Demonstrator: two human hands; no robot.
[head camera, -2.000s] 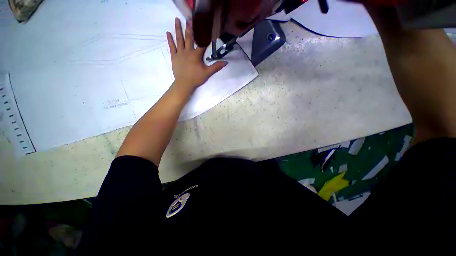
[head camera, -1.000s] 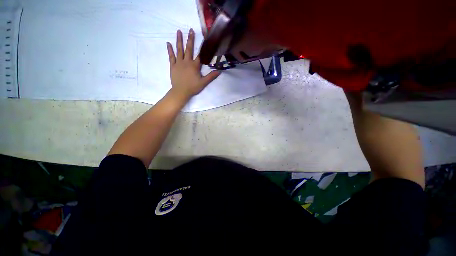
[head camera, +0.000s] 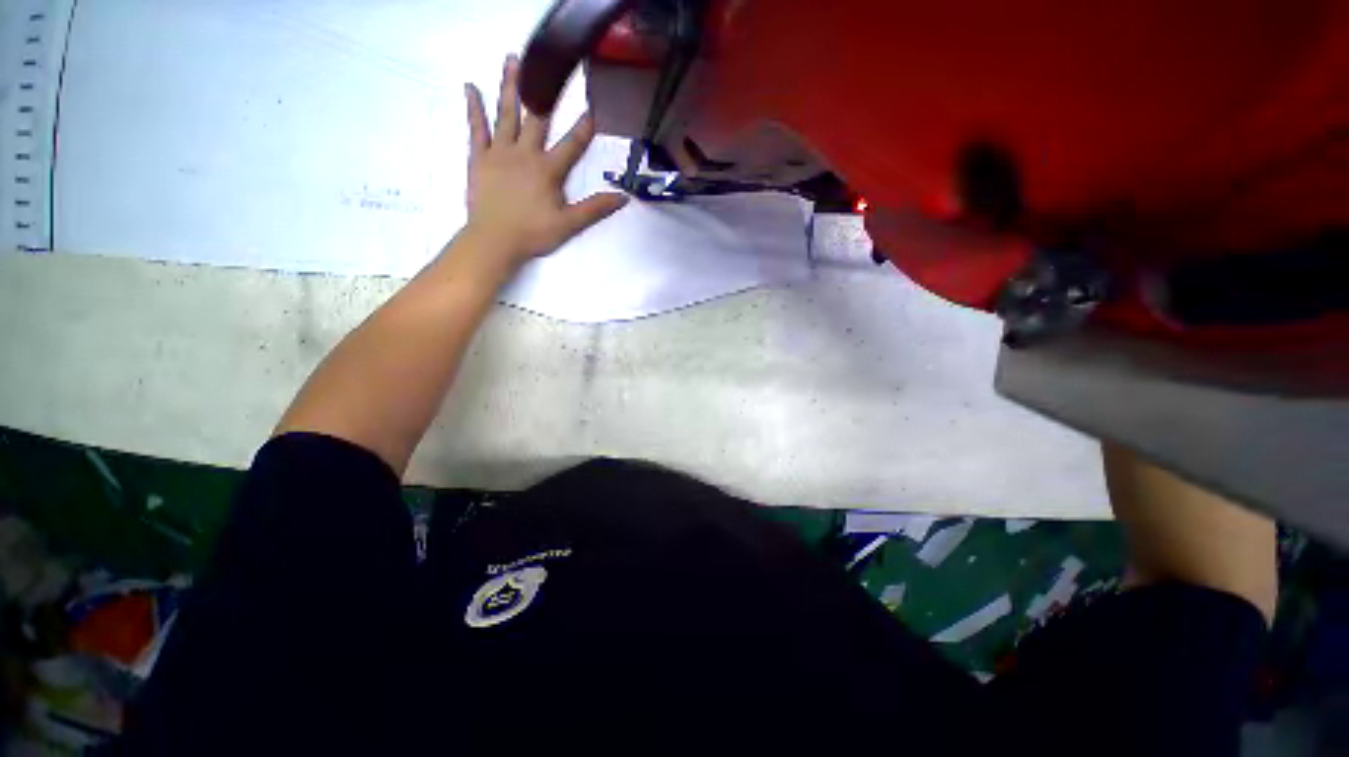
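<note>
The red motor body of the cloth cutting machine (head camera: 888, 119) fills the top right. Its presser foot (head camera: 647, 184) stands on the white paper marker (head camera: 222, 148), near the middle. My left hand (head camera: 518, 189) lies flat on the marker with fingers spread, just left of the presser foot, its thumb pointing at it. The marker's lower edge shows as a thin dark curved line. My right forearm (head camera: 1195, 518) reaches up under the machine at the right; my right hand is hidden behind the motor body.
The pale table (head camera: 710, 392) runs across in front of me. Its near edge borders a green floor (head camera: 962, 584) littered with white and dark scraps. A red and white item (head camera: 119, 624) lies at the lower left, too blurred to name.
The view has turned and the motor body now covers much more of the right side. The grey base plate no longer shows beside the foot. My left hand stays flat, slightly further from the foot.
</note>
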